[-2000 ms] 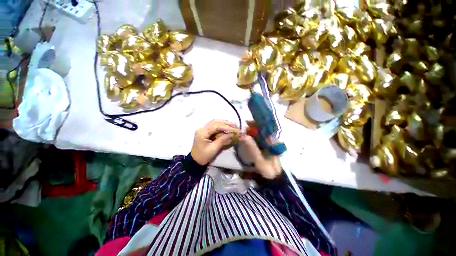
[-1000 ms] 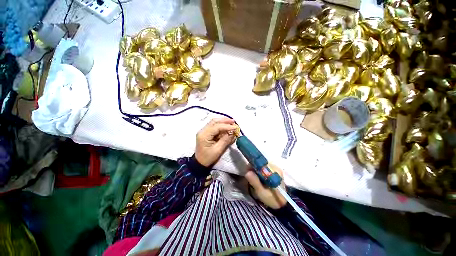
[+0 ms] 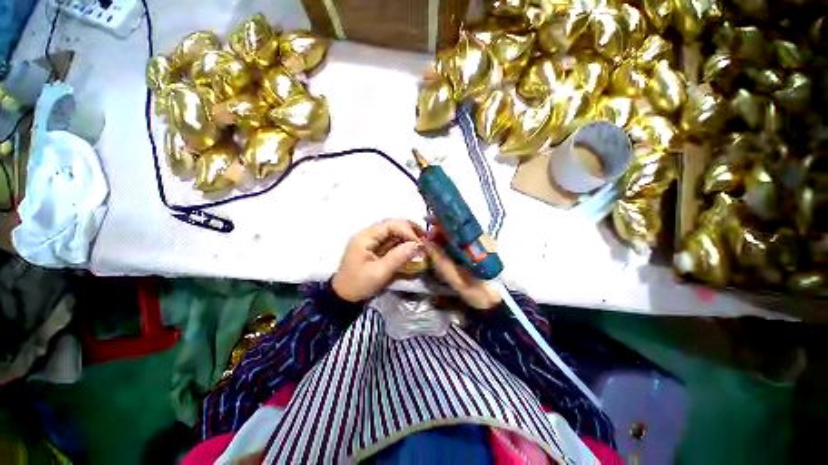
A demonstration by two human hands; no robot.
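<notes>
My left hand [image 3: 374,261] pinches a small gold piece [image 3: 414,263] near the table's front edge; most of the piece is hidden by fingers. My right hand [image 3: 463,272] holds the dark teal glue gun [image 3: 451,213], its copper-coloured nozzle pointing up and away from me. The fingertips of my right hand meet those of my left hand at the piece. A whitish glue stick [image 3: 545,345] trails from the back of the gun. A patterned ribbon strip [image 3: 481,173] lies just beyond the gun.
Gold ornaments [image 3: 213,91] form a cluster at left; a large pile [image 3: 563,82] lies at right. A black cord with a switch [image 3: 207,219] curves round the cluster. A grey-white ring [image 3: 590,156] sits on cardboard [image 3: 537,182]. A cardboard box [image 3: 381,20] stands at the back.
One second ago the nozzle was at my left fingertips. Now the gun points away, further up over the table, and my right fingertips have come to the piece. The view has shifted slightly.
</notes>
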